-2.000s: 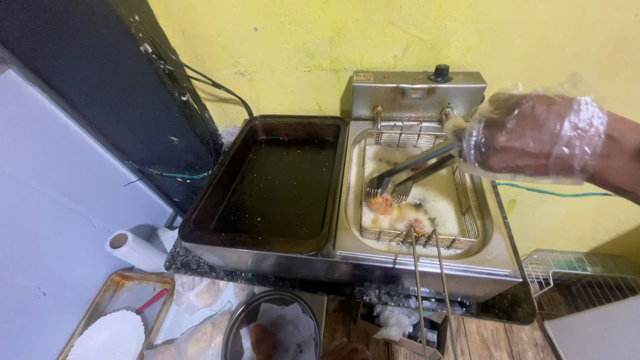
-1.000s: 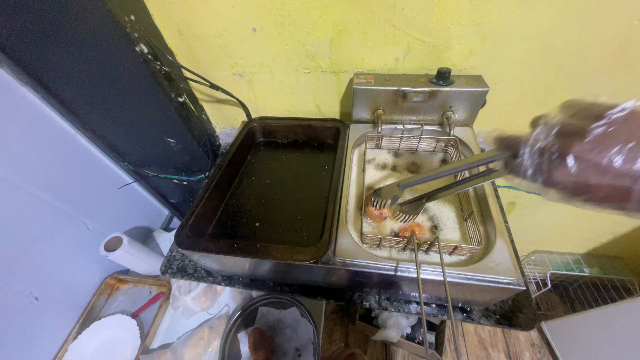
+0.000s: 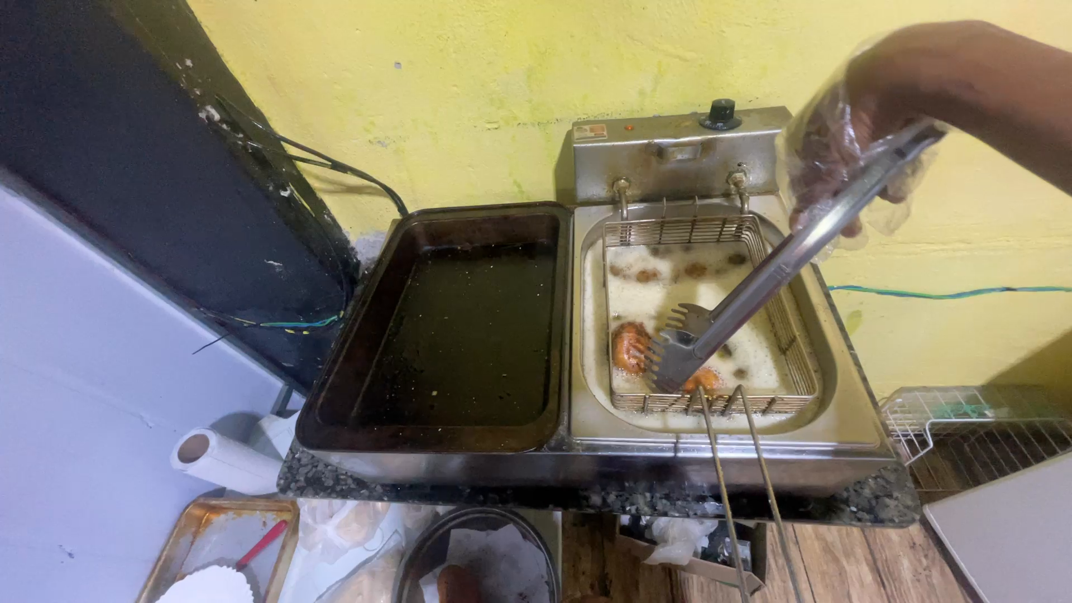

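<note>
My right hand [image 3: 863,151], in a clear plastic glove, is shut on a pair of metal serving tongs [image 3: 770,268]. The toothed tips point down into the foaming oil of the electric deep fryer [image 3: 678,155], inside its wire basket [image 3: 791,335]. Beside the tips, on the left, floats a browned piece of food [image 3: 631,347]; a second piece [image 3: 703,379] lies close by near the basket's front. Smaller dark bits show through the foam. The basket's two long wire handles [image 3: 727,494] reach toward the camera. My left hand is not in view.
A dark rectangular pan [image 3: 469,435] sits left of the fryer on a stone slab [image 3: 879,494]. Below are a round paper-lined pan [image 3: 410,561] holding a browned piece, a metal tray [image 3: 186,536], a white roll [image 3: 230,461] and a box [image 3: 712,569]. At right is a wire rack [image 3: 988,435].
My right hand has moved up and left from the right edge, and the tongs now slant more steeply. Their tips stay among the food in the basket.
</note>
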